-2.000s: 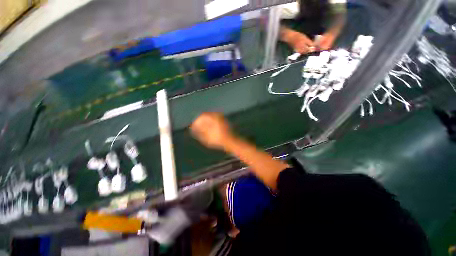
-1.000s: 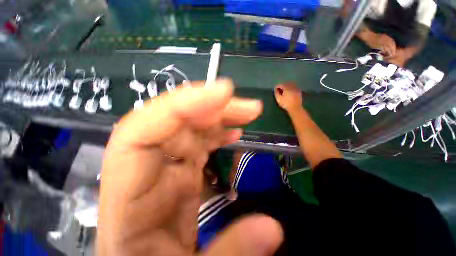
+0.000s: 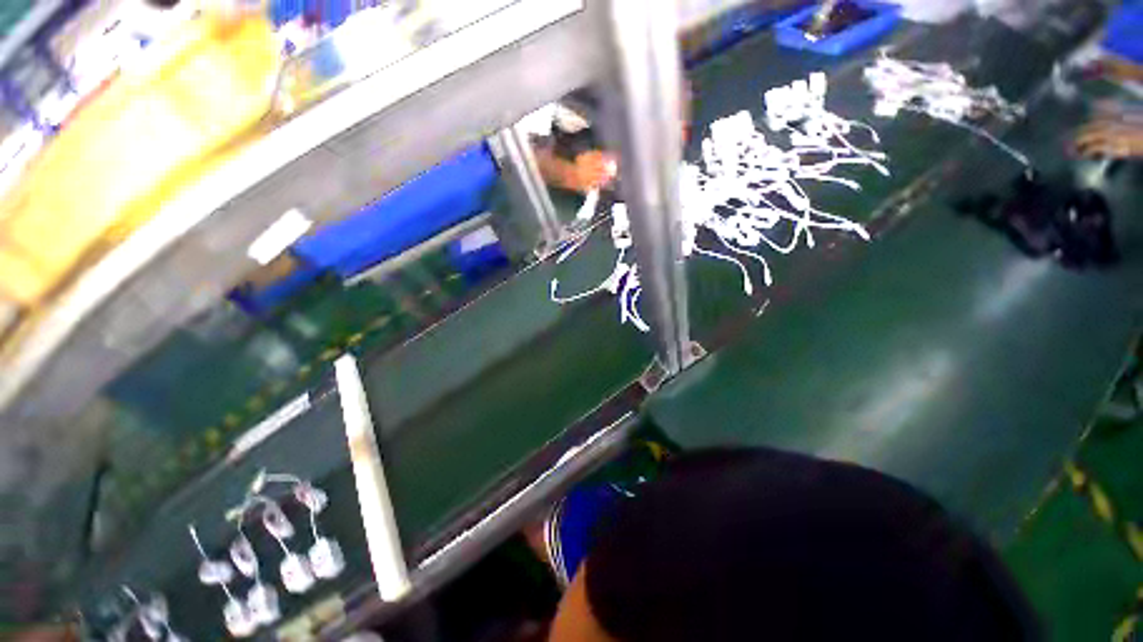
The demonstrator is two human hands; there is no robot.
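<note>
Neither of my hands shows. A black sleeve fills the bottom centre, with a sliver of bare skin at its left edge; the hand is cut off or hidden. White corded units stand in small rows on the green conveyor belt at lower left. A white divider strip lies across the belt to their right. A tangled pile of white corded units lies further along the belt, partly behind a metal post.
A metal post rises from the belt's near rail. Another person's hand is beyond the belt, and another hand is at far right. A black parts pile lies on the neighbouring bench. A blue tray stands at the top.
The view has swung and tilted to the right, showing more of the pile and bench. The large near hand and the hand over the belt have left the picture.
</note>
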